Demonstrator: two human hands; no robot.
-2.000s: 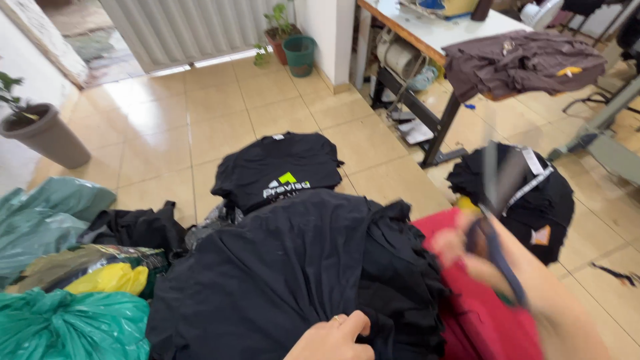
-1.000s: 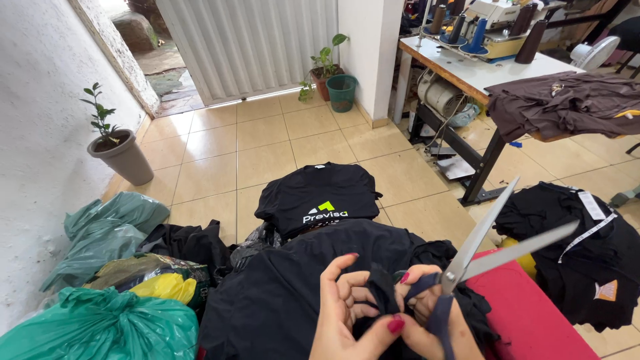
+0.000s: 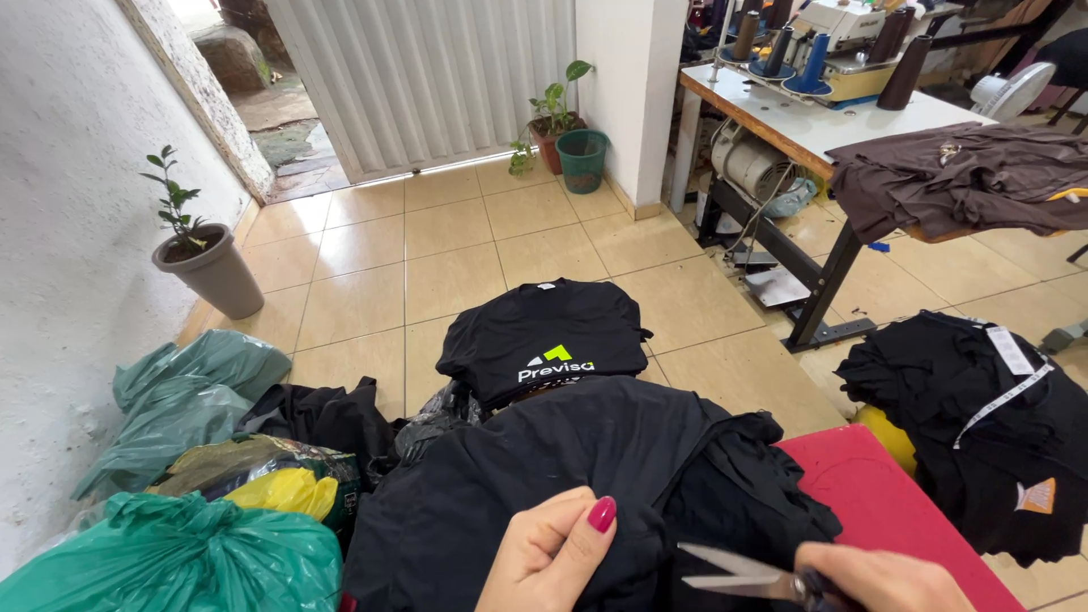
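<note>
A pair of metal scissors with dark handles (image 3: 748, 578) is held in my right hand (image 3: 880, 578), its blades parted and pointing left over black fabric. My left hand (image 3: 552, 548) is closed, thumb on top, over the pile of black garments (image 3: 544, 459); whether something small is pinched in its fingers cannot be told. Beyond that pile lies a stack of folded black T-shirts with a printed logo (image 3: 544, 331). Under the pile's right side shows a red surface (image 3: 884, 501).
Green plastic bags (image 3: 187, 552) and a yellow bag (image 3: 285, 493) sit at left. At right are more black garments (image 3: 960, 416) with a measuring tape (image 3: 1003, 404). A sewing machine table (image 3: 765, 102) stands behind, brown fabric (image 3: 960, 178) on its edge. Potted plants (image 3: 208, 263) are on the tiled floor.
One second ago both hands were together at a bit of black fabric, scissors raised. Now they are apart, with the right hand and the scissors lower, blades pointing left.
</note>
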